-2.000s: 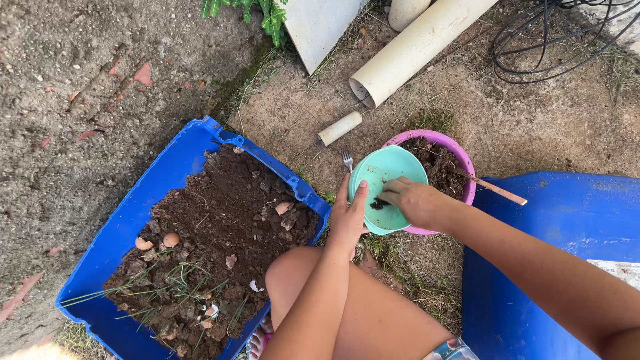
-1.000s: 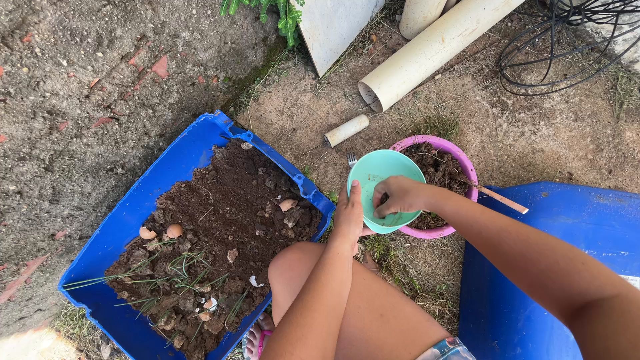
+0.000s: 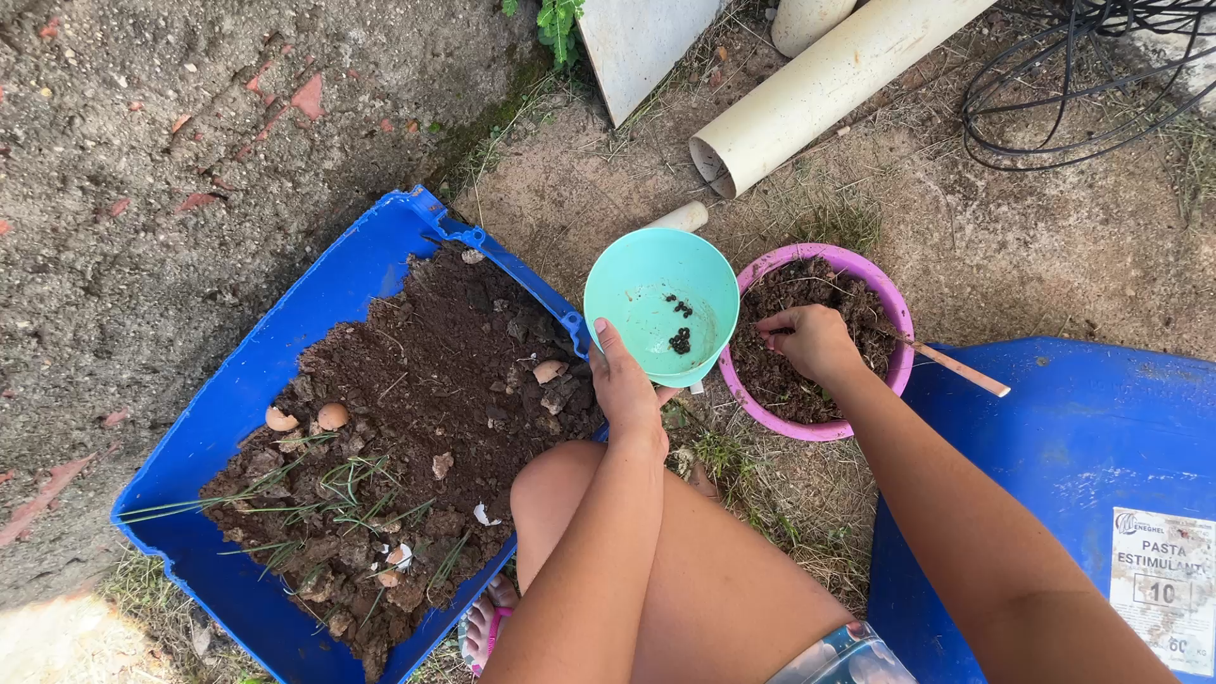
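My left hand [image 3: 632, 394] grips the near rim of a mint-green plastic bowl [image 3: 622, 285]. Small dark seed-like pellets [image 3: 679, 340] lie in two little clusters inside it. Over the pink round tub [image 3: 806, 429] to the right is my right hand [image 3: 784, 332], its fingertips pinched together just above the dark soil [image 3: 793, 380]; whether anything is between them cannot be made out. A wooden stick or handle [image 3: 959, 369] rests across the tub's right rim.
At left a blue plastic bin [image 3: 313, 285] holds soil, eggshells [image 3: 332, 416] and green shoots [image 3: 356, 489]. A blue drum [image 3: 1026, 427] lies right. Cream pipes [image 3: 836, 90], a pale slab [image 3: 646, 47] and black cable [image 3: 1064, 95] lie beyond.
My right hand has left the inside of the mint-green bowl and moved right, over the pink tub. The bowl, still in my left hand, has shifted left off the tub, and its pellets are in view.
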